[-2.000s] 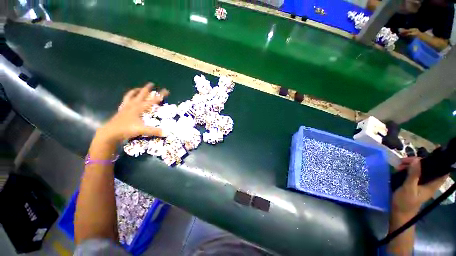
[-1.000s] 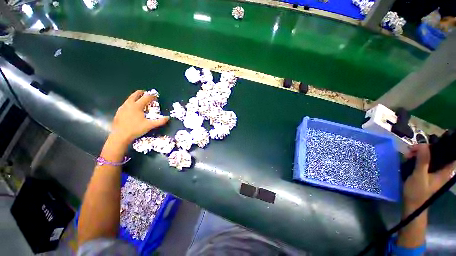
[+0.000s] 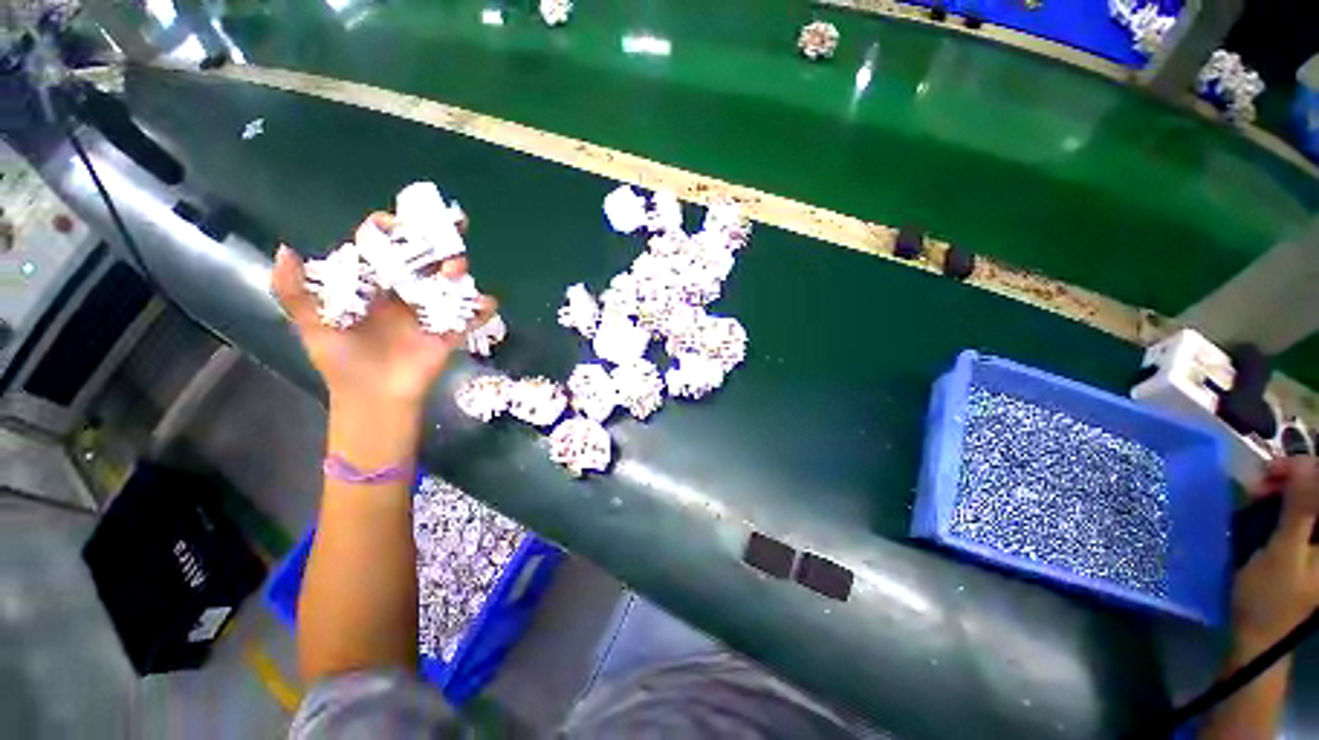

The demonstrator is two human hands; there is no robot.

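My left hand is turned palm up and holds several white modules above the dark-green bench. A pile of white modules lies on the bench to its right, with a few loose ones nearer the front edge. My right hand is at the right rim of the picture, partly cut off, holding a black screwdriver of which only a small part shows. The light-blue tray full of tiny silvery screws is left of that hand.
A white power strip with black plugs stands behind the tray. Two black pads lie on the near bench edge. A blue bin of white modules and a black box are below the bench. A green conveyor runs behind a pale strip.
My left hand has picked up several modules from the bench and turned palm up with them. The view has shifted left, so my right hand sits nearer the right rim.
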